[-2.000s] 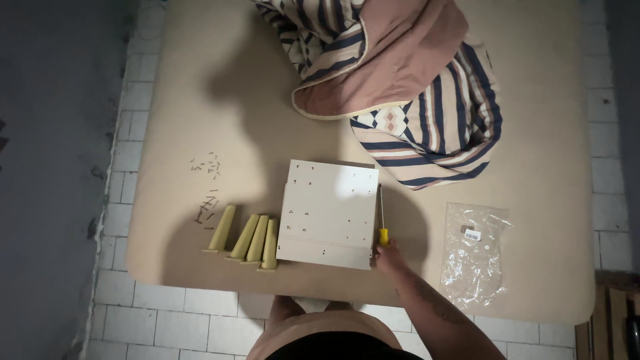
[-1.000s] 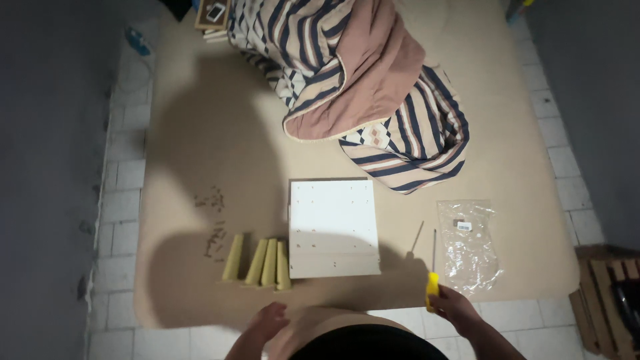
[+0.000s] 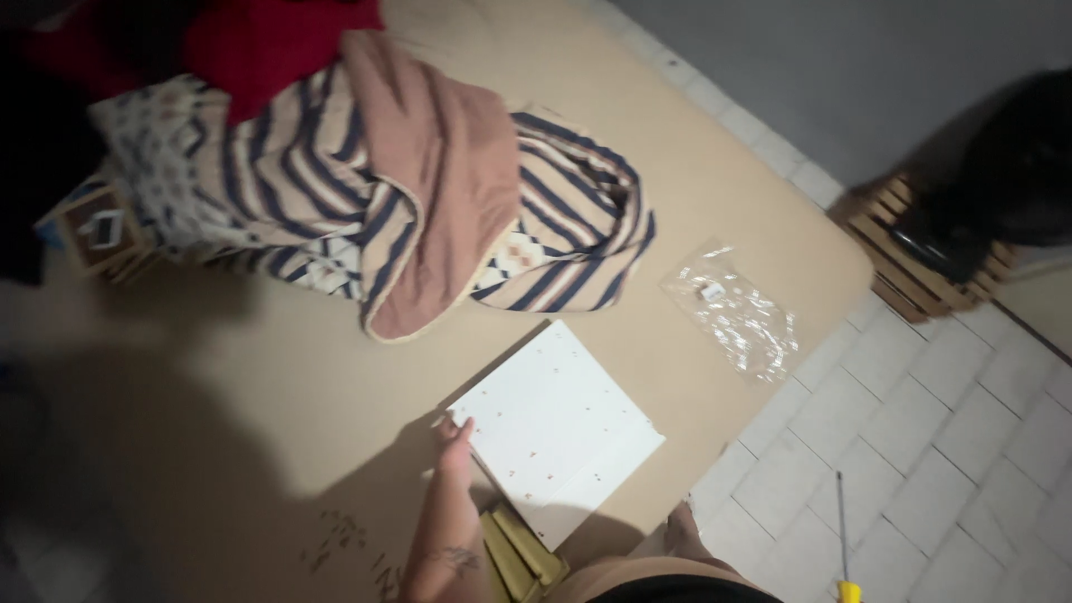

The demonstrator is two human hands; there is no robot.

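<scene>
My left hand is at the left corner of a white drilled board, its fingers gripping the edge. The board lies turned on the beige mattress. Tapered yellowish-green furniture legs lie below it, partly hidden by my left forearm. Small loose screws are scattered left of that forearm. At the bottom right a screwdriver with a yellow handle shows over the floor; my right hand is out of the picture.
A striped blanket is bunched beyond the board, with red cloth behind it. A clear plastic bag lies to the right. A slatted wooden crate with a black object stands beside the mattress. A phone-like object rests at far left.
My left hand has moved from the mattress's near edge to the board's corner. My right hand, seen earlier holding the screwdriver, has left view. The view has turned strongly.
</scene>
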